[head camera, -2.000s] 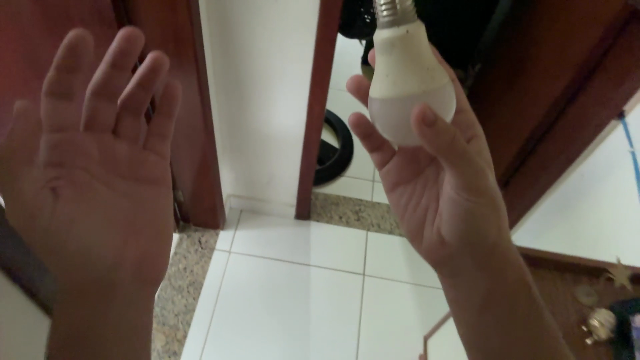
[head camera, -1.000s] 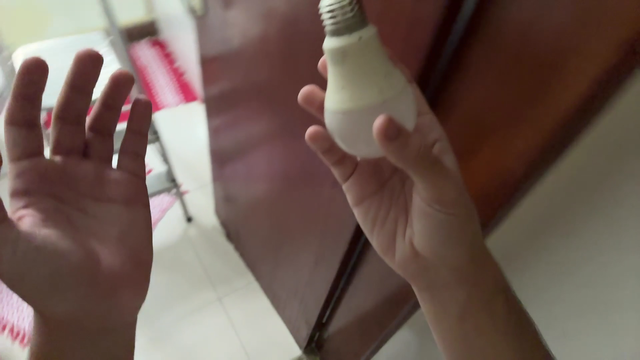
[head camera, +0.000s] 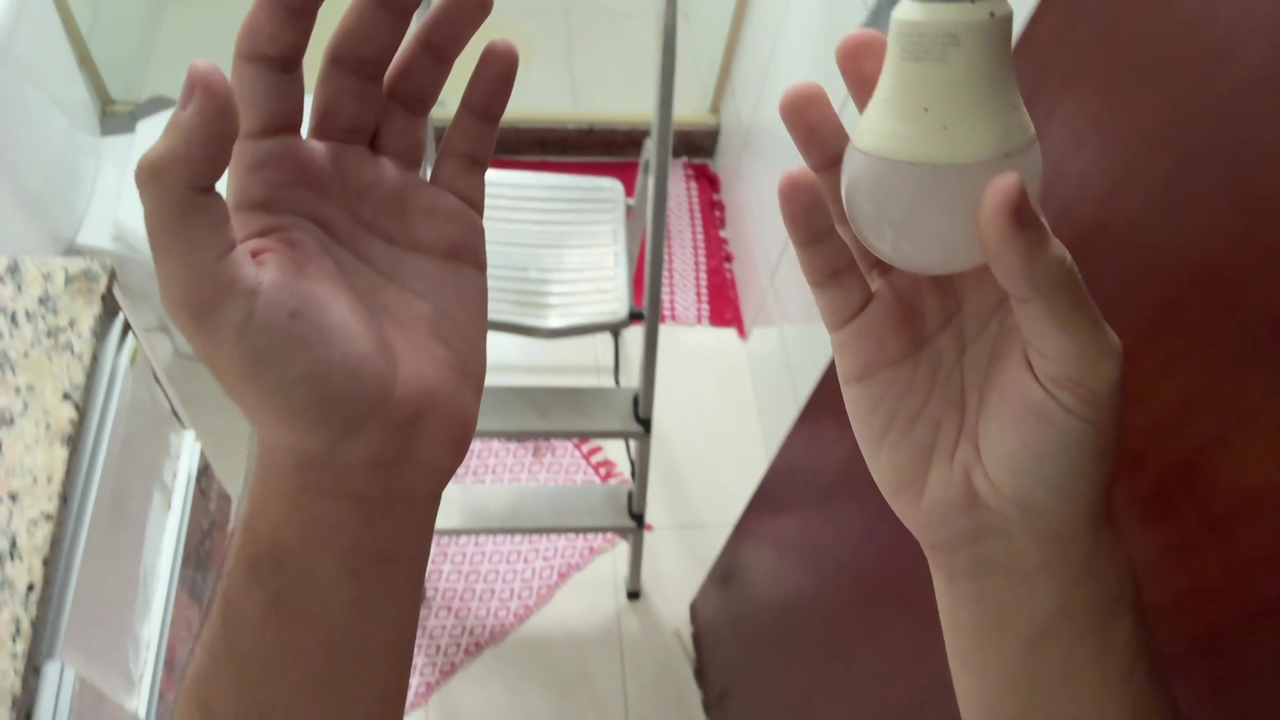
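My right hand (head camera: 970, 390) holds an LED light bulb (head camera: 940, 150) between thumb and fingers, at the upper right. The bulb has a white frosted dome facing down and a cream-coloured body with faint print; its screw base is cut off by the top edge of the view. On the left, my left hand (head camera: 350, 270) is raised with its palm toward me, fingers apart and nothing in it. Behind and between the hands stands a metal stepladder (head camera: 560, 410) with ribbed steps, partly hidden by my left hand.
Red and white patterned rugs (head camera: 520, 580) lie on the tiled floor (head camera: 690, 450) under and behind the ladder. A dark reddish-brown door (head camera: 830, 600) is at the right. A speckled stone counter (head camera: 45, 380) edges the left, above a cabinet with metal-framed panels (head camera: 125, 540). A glass enclosure is at the back.
The view has swung from a doorway, past the brown door, to the room with the stepladder. The bulb stays in my right hand; my left hand stays empty.
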